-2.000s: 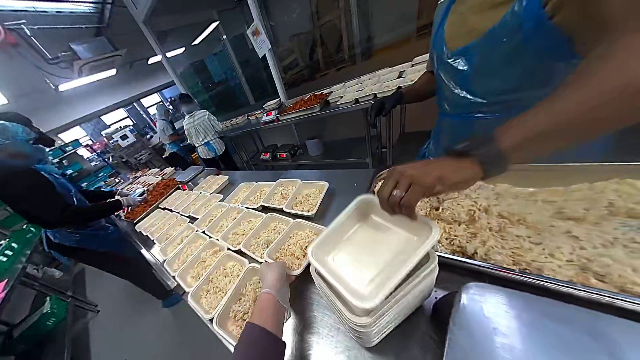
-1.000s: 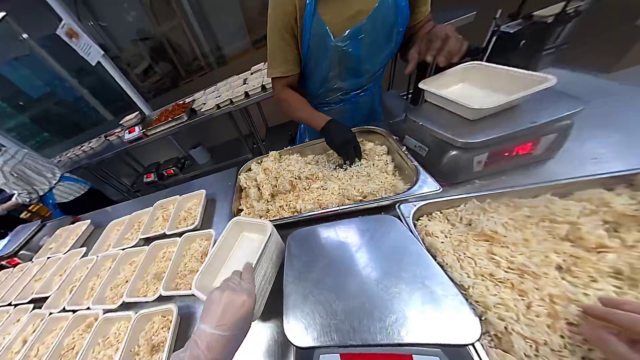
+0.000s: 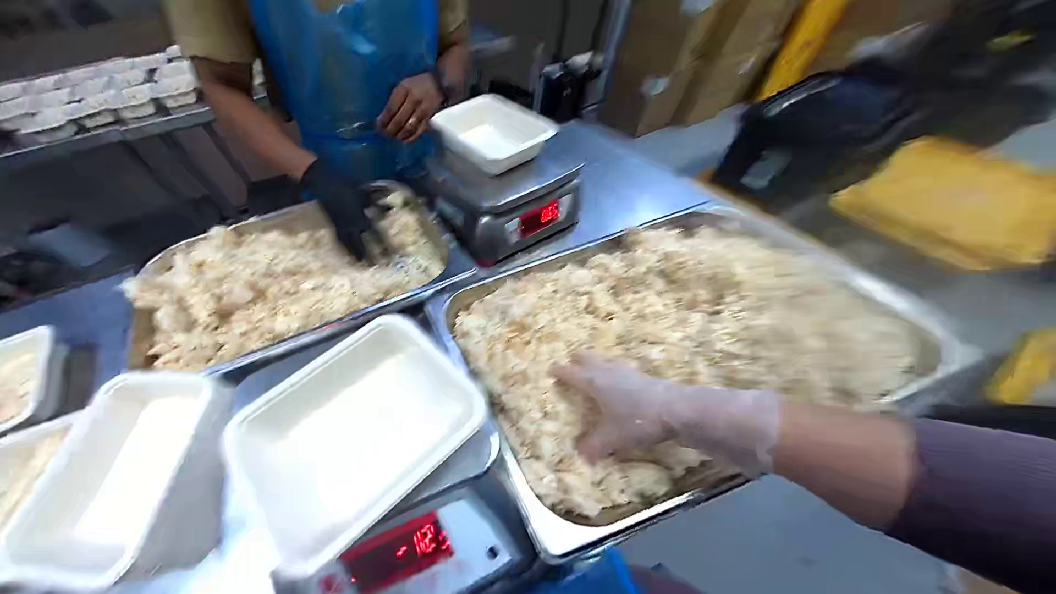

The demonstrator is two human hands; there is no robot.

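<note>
My right hand (image 3: pixel 635 408), in a clear glove, reaches into the large metal pan (image 3: pixel 549 528) of cooked rice (image 3: pixel 610 305). Its fingers are spread and touch the rice near the pan's left side. An empty off-white tray (image 3: pixel 355 445) is over the near digital scale (image 3: pixel 412 553), whose red display is lit. Left of it, blurred, is a stack of empty trays (image 3: pixel 124 478). My left hand cannot be made out; the trays and the blur at the lower left may hide it.
Across the table a co-worker in a blue apron (image 3: pixel 346 74) has a black-gloved hand (image 3: pixel 342 210) in a second rice pan (image 3: pixel 272 280). Another scale (image 3: pixel 511 210) bears an empty tray (image 3: pixel 495 132). Filled trays (image 3: pixel 21 379) stand at the left edge. Yellow bags (image 3: pixel 949 202) lie beyond the table.
The view has swung far to the right. My left hand, on the tray stack a second ago, no longer shows. An empty tray is now over the near scale, which was bare.
</note>
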